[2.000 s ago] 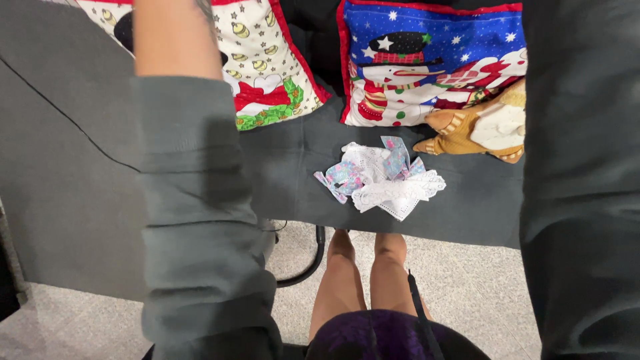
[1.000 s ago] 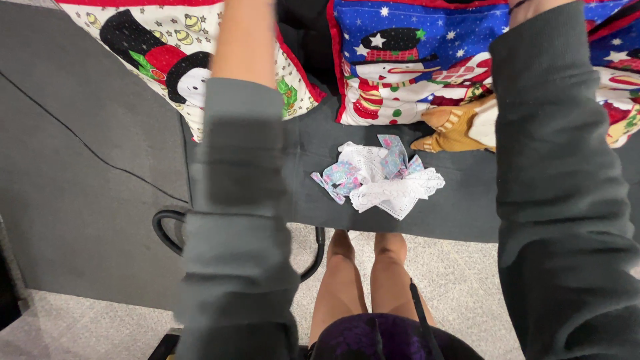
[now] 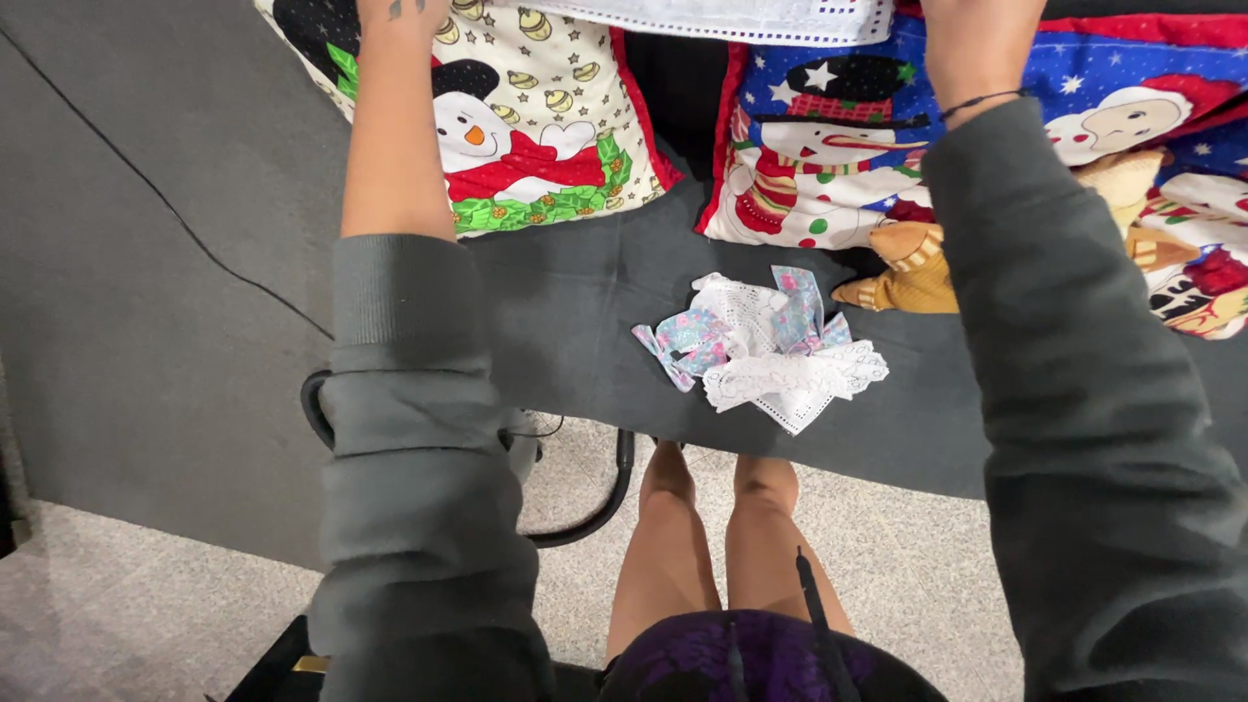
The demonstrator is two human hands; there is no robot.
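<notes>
At the top edge, my left hand (image 3: 402,14) shows only its wrist end, over a cream snowman pillow (image 3: 526,146). My right hand (image 3: 983,34) is over a blue snowman pillow (image 3: 829,127), its fingers cut off by the frame. Between the hands, a white eyelet-edged cloth (image 3: 741,21) spans the top of the view; whether the fingers grip it is hidden. Below, on the dark grey cloth surface, lie a crumpled white lace and eyelet piece (image 3: 780,380) and blue floral fabric bows (image 3: 690,341).
A mustard-clothed doll or soft figure (image 3: 916,268) lies partly behind my right sleeve, beside more Christmas pillows (image 3: 1209,214). A thin black cord (image 3: 175,210) crosses the grey surface (image 3: 127,390) at left. A curved black tube (image 3: 614,497) is below the front edge.
Both forearms have shifted, and the white eyelet cloth now shows between my hands at the top. My right hand has come into view. The lace and bows have stayed put.
</notes>
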